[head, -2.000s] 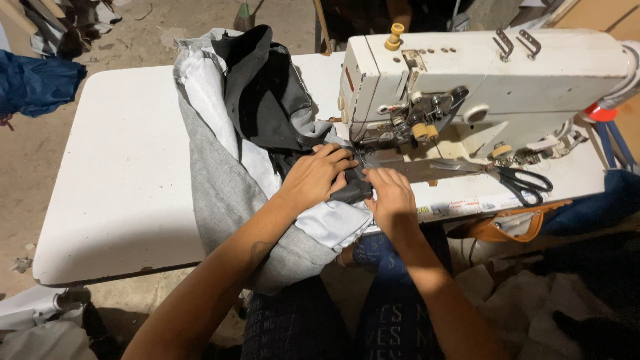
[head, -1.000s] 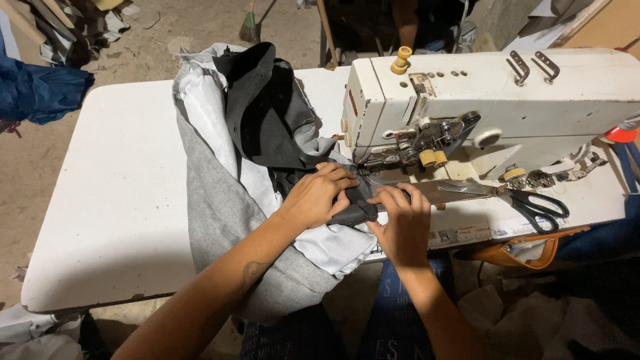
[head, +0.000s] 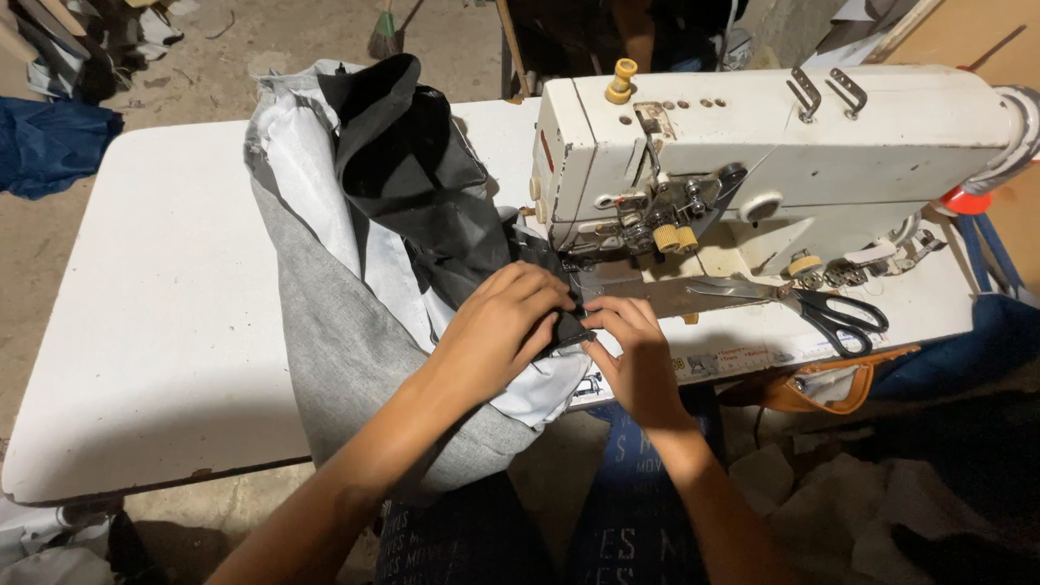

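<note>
A white industrial sewing machine [head: 756, 162] stands on the white table. Left of its needle area lies a bundled garment with grey fabric [head: 333, 325], white lining [head: 301, 154] and black fabric [head: 390, 154]. My left hand [head: 508, 325] lies on the black fabric just in front of the presser foot, fingers bent over it. With thumb and fingertips my right hand [head: 634, 349] pinches the edge of the black fabric, close to the left fingertips. The needle itself cannot be made out. Black-handled scissors [head: 812, 305] rest on the machine bed to the right.
The white tabletop [head: 162, 309] extends left of the garment. An orange-trimmed pouch [head: 837, 386] hangs by the front edge at right. Blue cloth [head: 53, 146] lies at far left, a broom [head: 385, 36] stands behind, and part of a person shows beyond the table.
The right hand has shifted slightly and its fingers are more bent at the fabric edge. The left hand stays on the black fabric.
</note>
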